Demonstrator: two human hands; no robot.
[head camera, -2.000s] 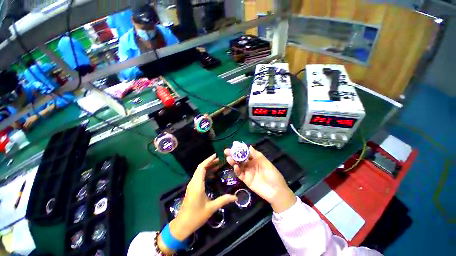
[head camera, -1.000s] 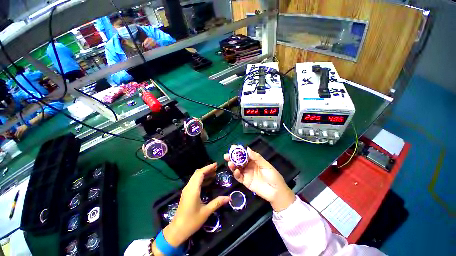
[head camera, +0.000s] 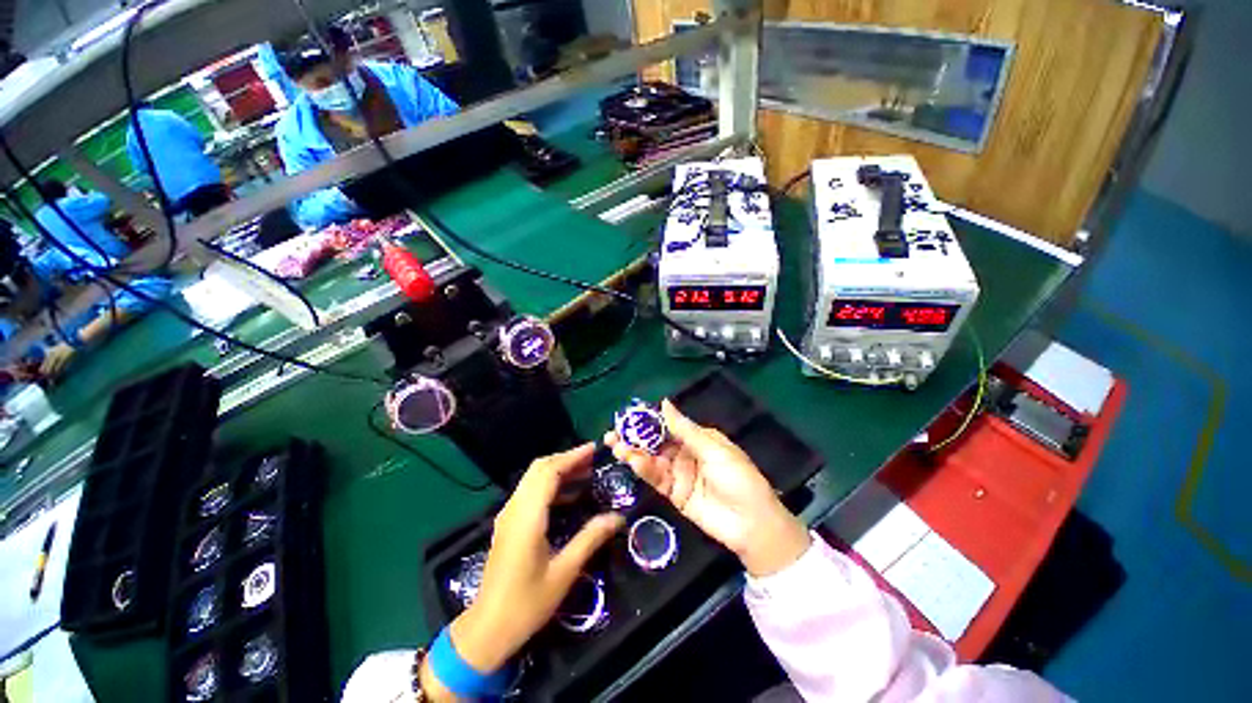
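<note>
My right hand (head camera: 721, 488) holds a round smartwatch module (head camera: 641, 429) between thumb and fingers, its face lit purple. My left hand (head camera: 529, 556) is beside it, thumb and fingers apart, holding nothing, over the black component tray (head camera: 693, 593). A dark-faced module (head camera: 652, 543) and other round units lie in the tray's pockets. The black test fixture (head camera: 501, 419) stands behind my hands, with a round unit at its upper left (head camera: 420, 405) and one at its upper right (head camera: 527, 342). Its toggle clamp handle (head camera: 408, 272) is red.
Two DC bench power supplies (head camera: 718, 261) with red digits stand at right. More black trays (head camera: 295, 549) with round units lie at left, beside a record sheet and pen (head camera: 44, 560). A red bin (head camera: 1016, 508) is below the bench at right. People in blue smocks sit opposite.
The view has shifted. The held module's face has tilted and moved slightly left. The fixture's left unit went from a lit pattern to a darker face.
</note>
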